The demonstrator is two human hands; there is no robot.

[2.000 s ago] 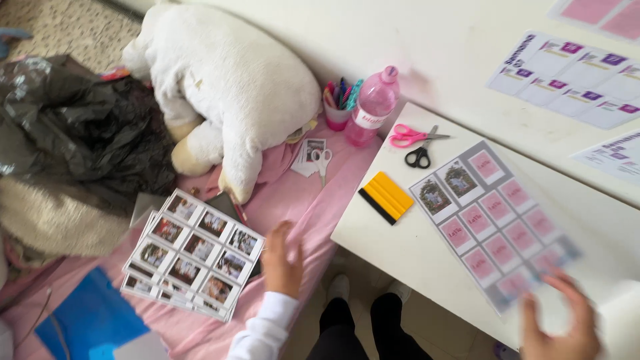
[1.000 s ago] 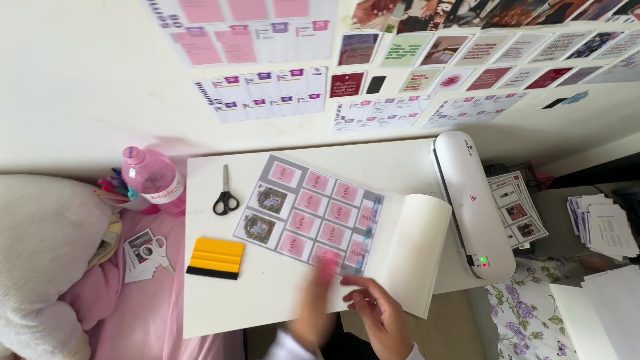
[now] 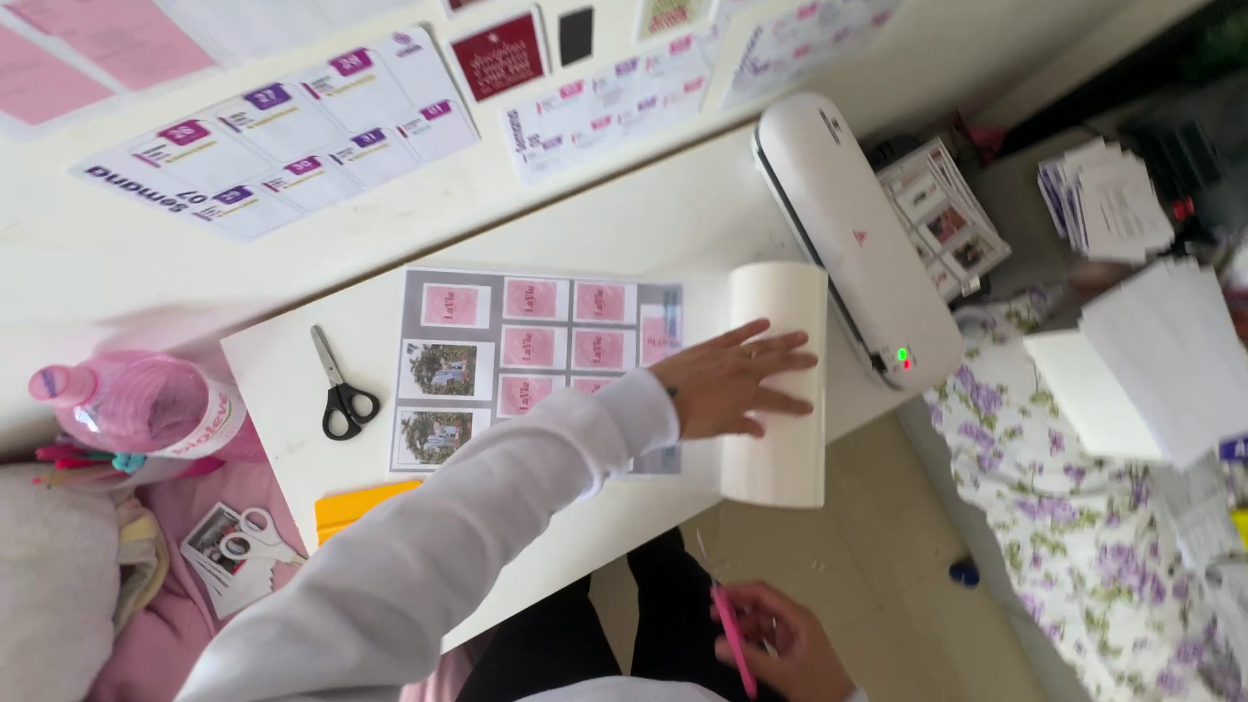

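My left hand (image 3: 739, 378) lies with spread fingers across the right end of a printed card sheet and the curled white film or backing (image 3: 775, 458) beside it. The printed sheet (image 3: 536, 375), with several pink cards and photos under a glossy surface, rests on the white desk; my left sleeve covers part of it. Low over the floor, my right hand (image 3: 780, 643) holds pink-handled scissors (image 3: 731, 639), blades pointing up. Black-handled scissors (image 3: 343, 395) lie left of the sheet. An orange squeegee (image 3: 361, 507) is partly behind my sleeve.
A white laminator (image 3: 858, 244) with lit indicators stands at the desk's right end. Past it are photo sheets (image 3: 944, 219), paper stacks (image 3: 1107, 200) and a floral cloth (image 3: 1053, 487). A pink bottle (image 3: 146, 405) and white scissors (image 3: 255, 536) are at left.
The pink scissors, on the desk beside the black ones two seconds ago, are now in my right hand. My left hand has moved onto the curled film. The view has swung right.
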